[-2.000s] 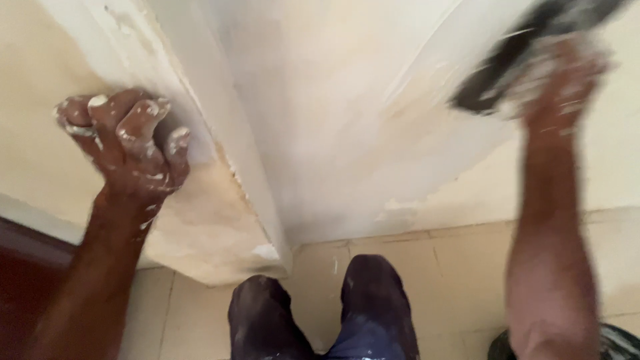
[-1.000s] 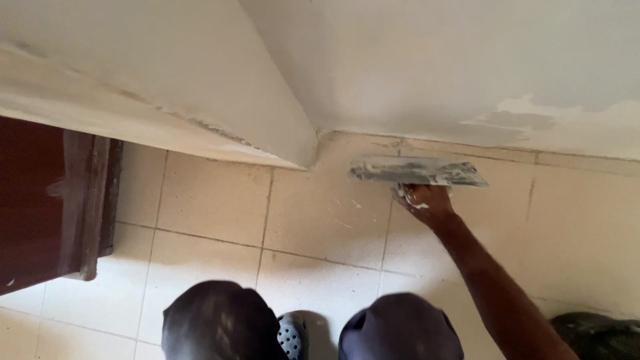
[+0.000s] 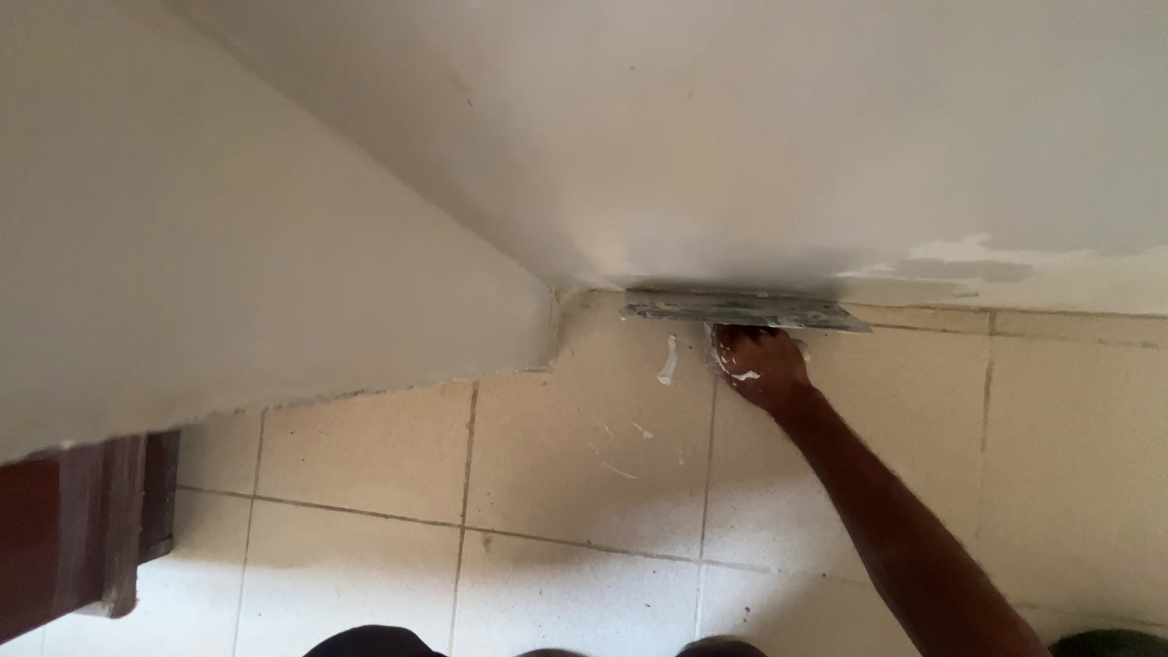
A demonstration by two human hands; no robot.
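My right hand [image 3: 762,365], spotted with white compound, is closed on the handle of a wide plastering trowel [image 3: 744,310]. The long smeared blade lies along the foot of the wall [image 3: 730,164], just above the floor tiles and a little right of the inner corner. Wet grey-white compound [image 3: 958,271] shows as a ragged patch on the wall right of the blade. A white smear [image 3: 669,360] is on the tile left of my hand. My left hand is out of the picture.
A projecting wall [image 3: 301,265] runs down the left to the corner. Below it stands a dark red-brown wooden door or frame [image 3: 68,529]. Beige tiles [image 3: 584,474] cover the floor. My knees show at the bottom edge, and a dark rounded object [image 3: 1104,642] is at bottom right.
The right hand and trowel were higher on the wall two seconds ago, then came down to its foot; the blade is now against the wall's base. The left hand has left the view.
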